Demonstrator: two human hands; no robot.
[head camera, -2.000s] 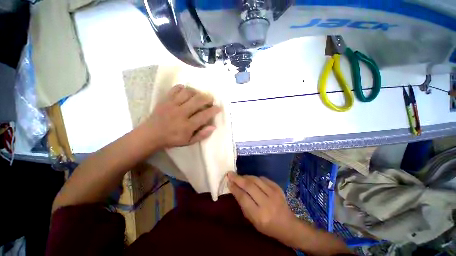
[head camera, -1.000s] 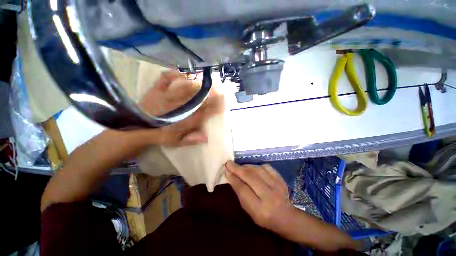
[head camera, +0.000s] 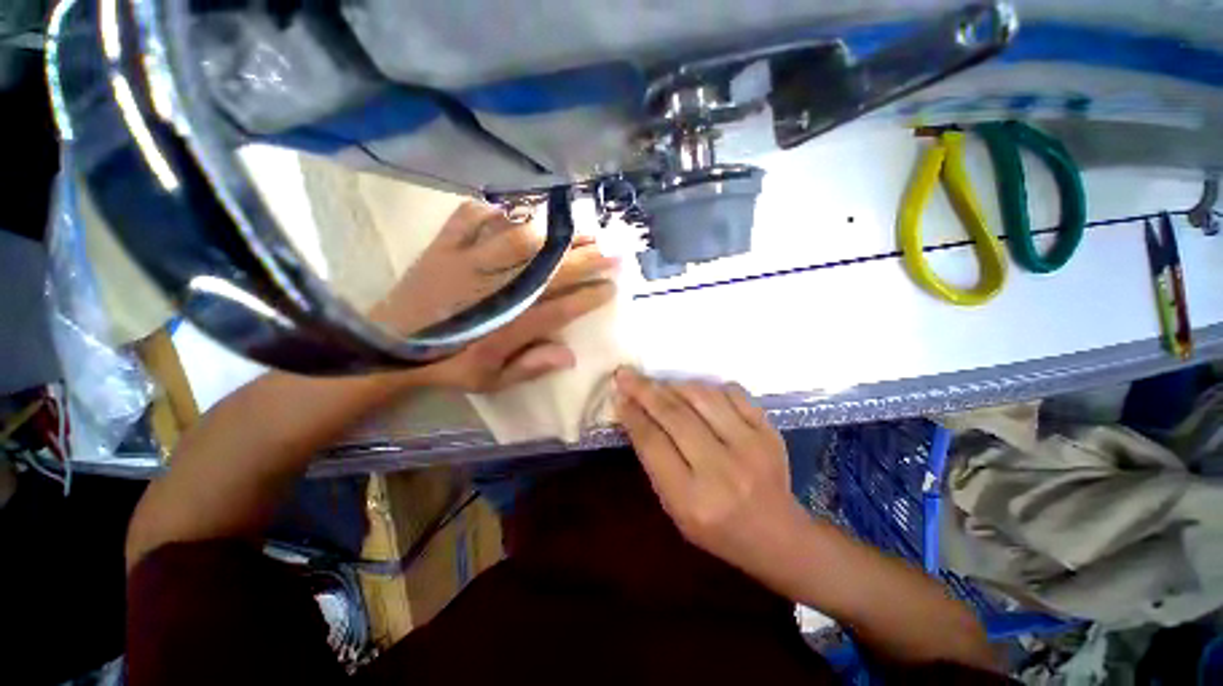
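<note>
A pale beige fabric panel (head camera: 543, 402) lies on the white machine table, its near edge at the table's front edge. My left hand (head camera: 516, 302) lies on the panel with fingers spread, left of and below the needle area, partly hidden behind the shiny curved metal loop (head camera: 242, 302). My right hand (head camera: 704, 449) pinches the panel's near right edge between thumb and fingers. The sewing machine head (head camera: 537, 114) fills the top; its needle and presser foot cannot be made out clearly.
Scissors with yellow and green handles (head camera: 950, 248) lie right of the needle area, with small snips (head camera: 1171, 288) farther right. A tape strip (head camera: 925, 389) runs along the front edge. Below are a blue crate (head camera: 879, 503), a crumpled beige heap (head camera: 1073, 516) and a cardboard box (head camera: 429, 550). A clear bag (head camera: 101, 389) is left.
The panel has moved forward toward the machine, its near end drawn up to the table edge. My right hand has moved forward with it. The machine head looms larger than two seconds ago.
</note>
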